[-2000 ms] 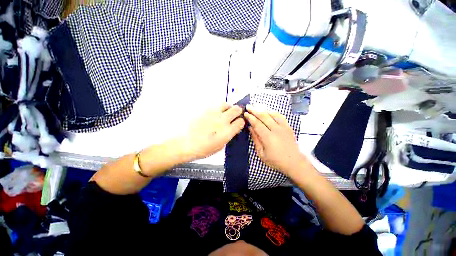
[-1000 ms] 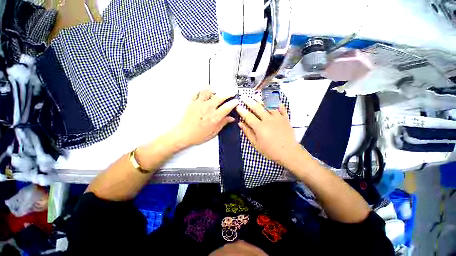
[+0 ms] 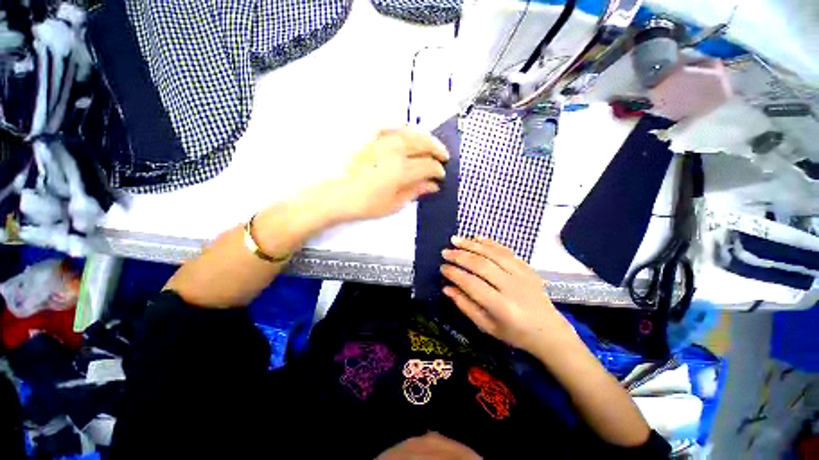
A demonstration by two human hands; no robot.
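Note:
A checked cut piece (image 3: 503, 180) lies in front of the sewing machine, its far end by the needle area (image 3: 503, 94). A dark fabric strip (image 3: 435, 229) lies along its left edge. My left hand (image 3: 400, 173) has its fingertips curled at the strip's left edge, near its far end. My right hand (image 3: 492, 286) lies with spread fingers on the strip and checked piece near the table's front edge. A blue-grey attachment (image 3: 540, 130) stands right of the needle area.
Checked pieces (image 3: 193, 81) lie at the upper left, beside tied bundles (image 3: 54, 171). A dark piece (image 3: 620, 202) lies right of the work, with black scissors (image 3: 662, 280) near the right table edge. Blue crates show below the table.
My right hand has moved from beside my left hand near the needle down towards the front edge. My left hand stays near the strip's far end. The view has shifted.

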